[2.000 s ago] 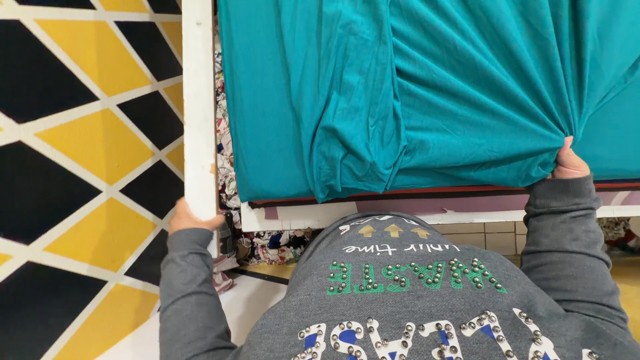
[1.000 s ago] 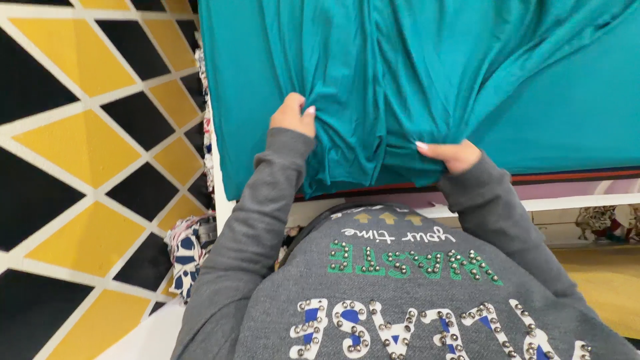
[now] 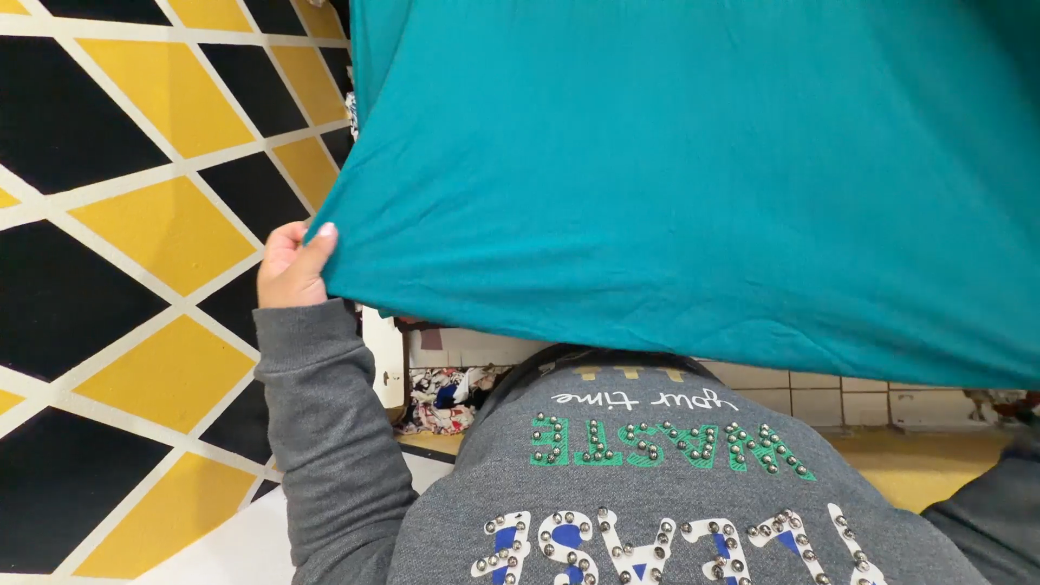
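A large sheet of teal fabric (image 3: 617,179) is stretched across the view in front of my body, its near edge raised and pulled fairly smooth. My left hand (image 3: 296,264) pinches the left corner of that edge between thumb and fingers, beside the patterned wall. The near edge runs down to the right and leaves the frame there. Of my right arm only part of the dark grey sleeve (image 3: 987,512) shows at the lower right; the hand itself is out of view. The fabric hides most of what lies beneath it.
On the left stands a wall painted with black and yellow diamonds (image 3: 166,236). Crumpled printed cloth (image 3: 447,398) lies low beside a white upright edge (image 3: 382,357). White tiles (image 3: 812,398) and a yellow surface (image 3: 902,463) show below the fabric.
A second ago both hands gripped bunched fabric near the middle. My left hand has moved left, my right hand has gone out of view, and the fabric is now spread wide and lifted.
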